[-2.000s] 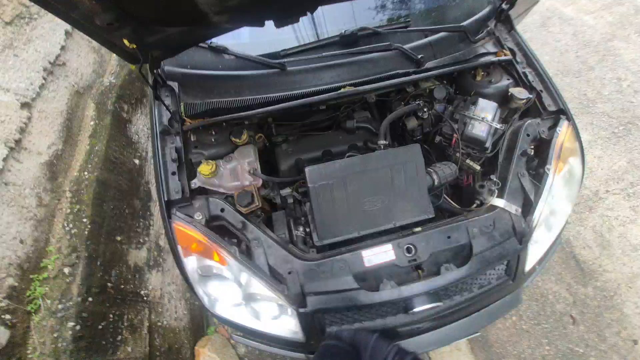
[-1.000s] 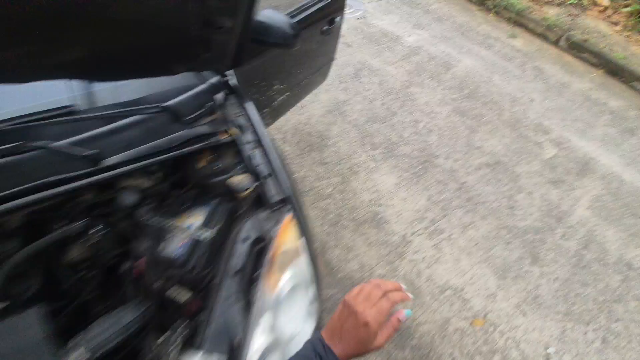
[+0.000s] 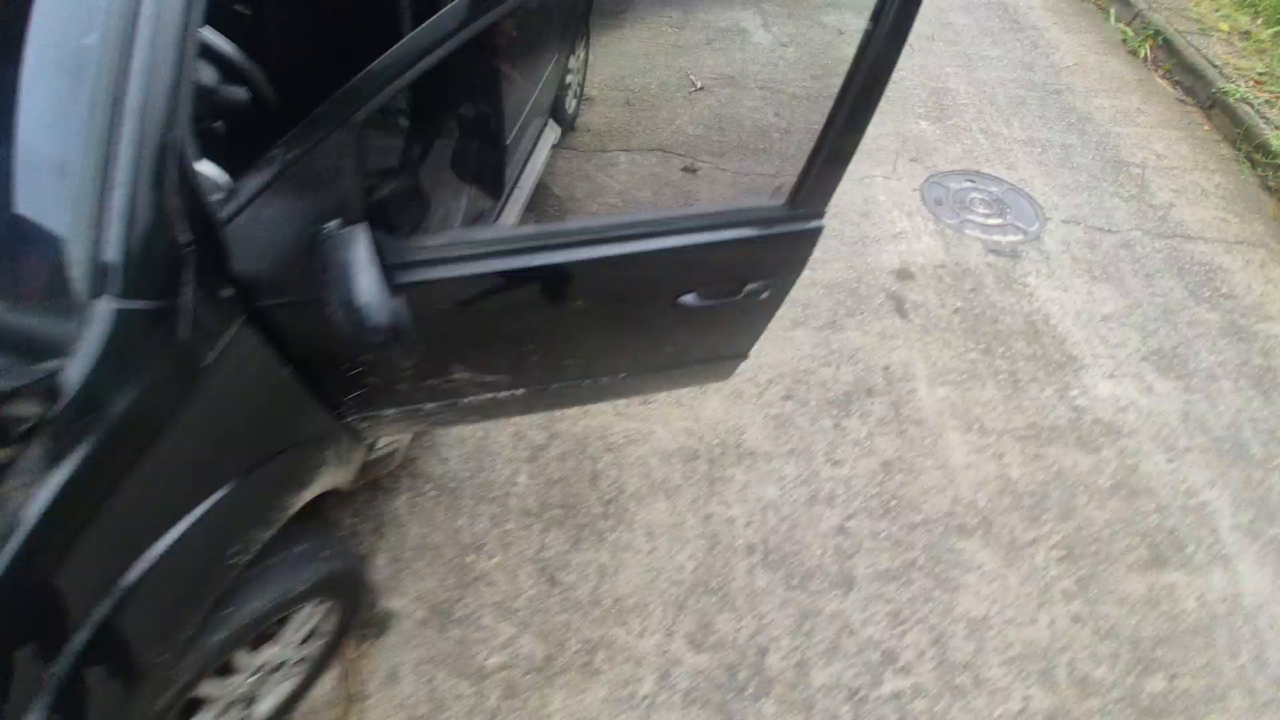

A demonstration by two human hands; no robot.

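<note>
Neither of my hands is in view. A black car's front door stands swung out over the road, with its window glass, a grey-edged door handle and a side mirror, which is blurred. Left of the door are the front fender and the front wheel. Through the door opening part of the steering wheel shows in the dark cabin. Pale scuffs run along the door's lower edge.
Concrete road lies beside the car. A round metal manhole cover is set in it beyond the door. A kerb with grass runs along the top right. The car's rear wheel shows behind the door glass.
The view has swung from the engine bay and headlight to the car's side and front door. The hand seen low in the frame one second ago is out of view.
</note>
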